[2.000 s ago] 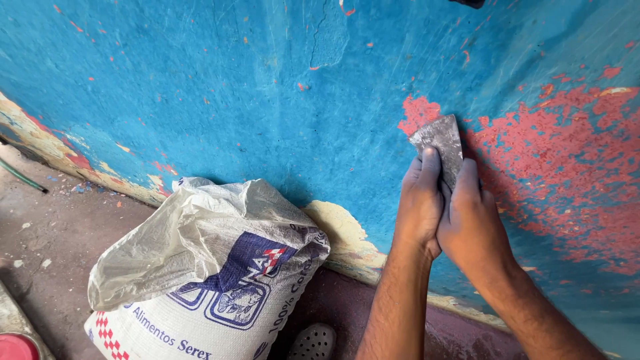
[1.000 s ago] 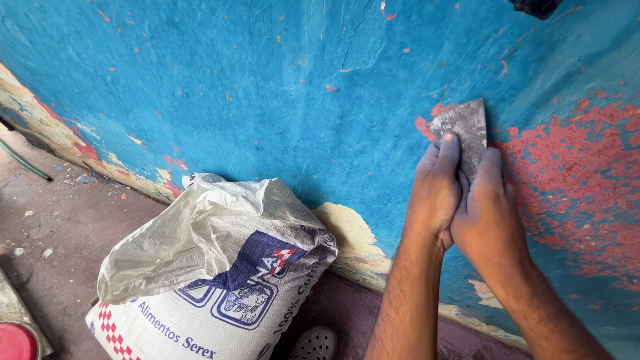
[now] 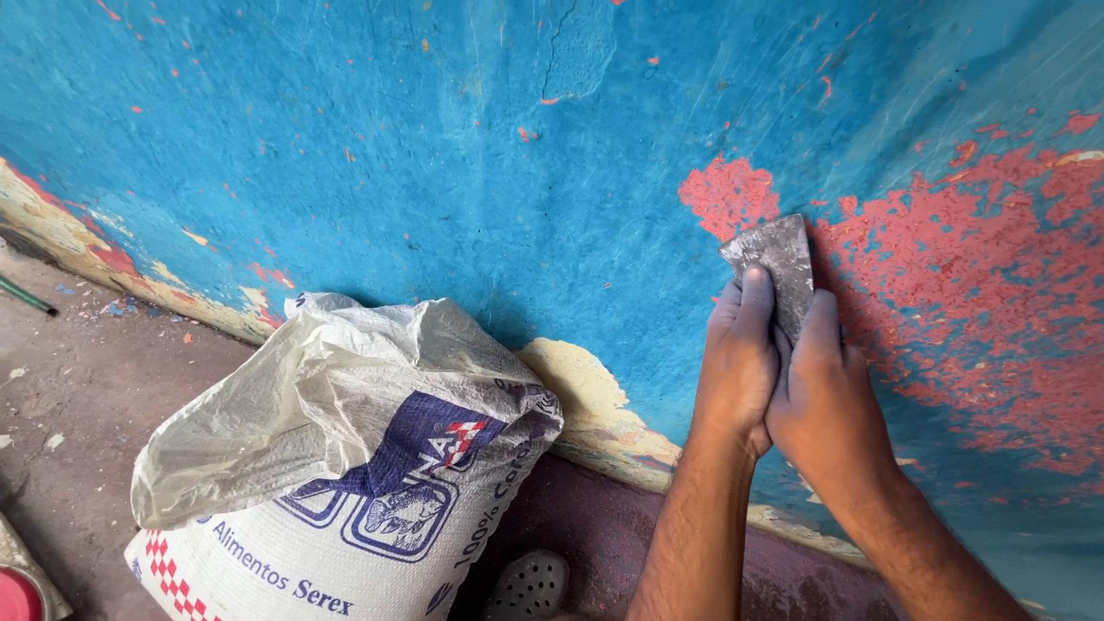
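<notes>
Both my hands grip one metal scraper blade [image 3: 776,267], its broad edge up against the blue painted wall [image 3: 414,190]. My left hand [image 3: 737,362] is on the blade's left side with the thumb laid flat on its face. My right hand [image 3: 832,388] closes round the right side, pressed against the left. Greyish dust coats the fingers. Just above the blade's edge is a bared pink patch [image 3: 731,197]. A larger, mottled pink area [image 3: 975,302] of flaked paint spreads to the right. Whether the blade has a handle is hidden by my hands.
A white woven sack [image 3: 345,483] with printing and a crumpled top stands against the wall at lower left. A grey perforated clog [image 3: 530,586] shows beside it. Paint flakes dot the floor [image 3: 78,405]. A red round object [image 3: 17,595] and a green hose-like end [image 3: 26,296] lie far left.
The pink patch above the scraper is plainly larger than one second ago, when only small pink spots showed at the blade's edge. Both hands still hold the scraper together. The view has shifted slightly.
</notes>
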